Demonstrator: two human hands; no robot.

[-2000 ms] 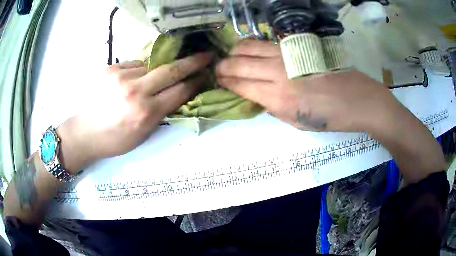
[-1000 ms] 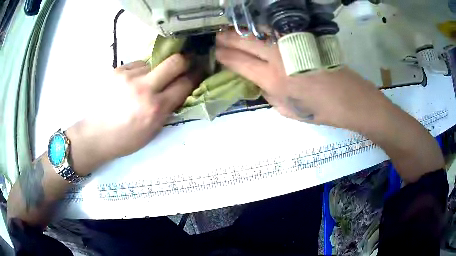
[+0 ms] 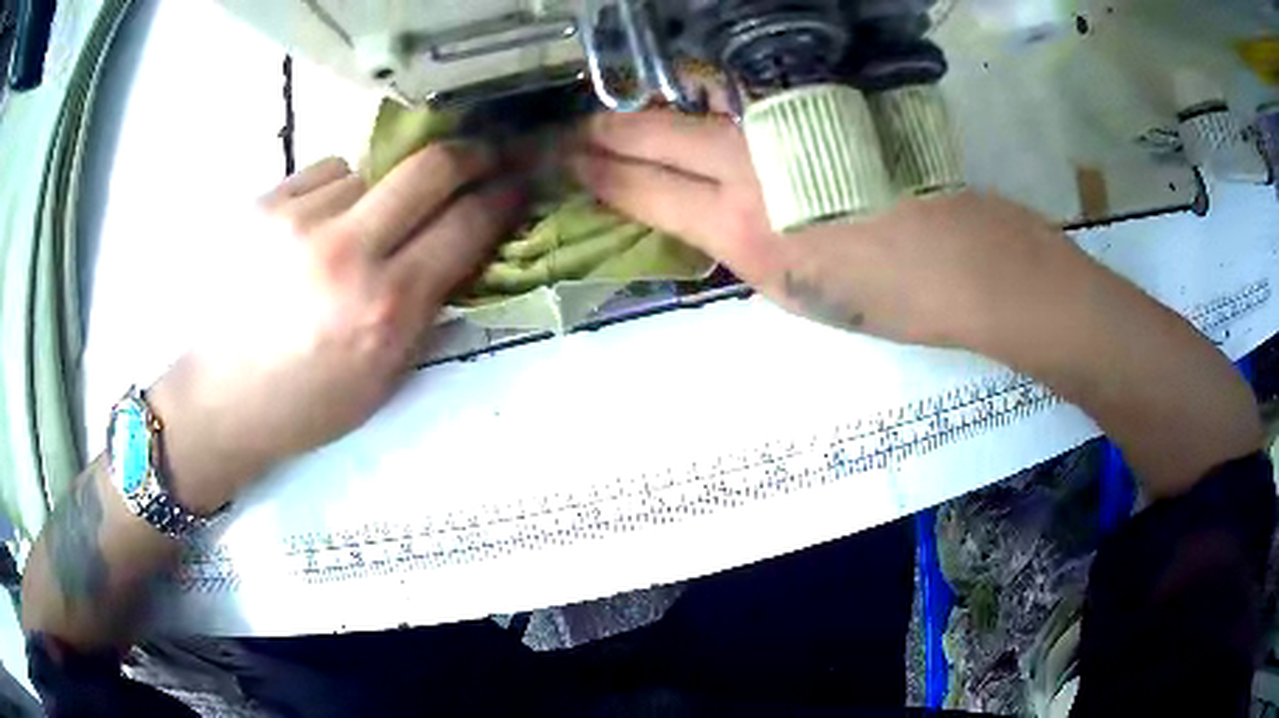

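An olive-green garment piece (image 3: pixel 582 241) lies bunched under the cream machine head (image 3: pixel 421 35), with a paler cloth edge (image 3: pixel 540 309) towards me. My left hand (image 3: pixel 351 281) presses on the cloth from the left, fingers bent near the dark needle area. My right hand (image 3: pixel 729 197) lies on the cloth from the right, partly behind the ribbed tension knobs (image 3: pixel 816 152), its fingertips close to the left fingers. The needle and presser foot are hidden by the fingers and shadow.
Bent wire thread guides (image 3: pixel 631 56) hang left of the knobs. A printed scale (image 3: pixel 673 484) runs along the white table's front edge. Long pale green folds (image 3: pixel 63 281) lie at the far left. A blue crate (image 3: pixel 929 617) with crumpled grey-green pieces stands below the table at right.
The whole view has shifted slightly. Both hands stay at the cloth, with small finger movements; the left fingers are more bent than two seconds ago. The cloth remains bunched under the machine head.
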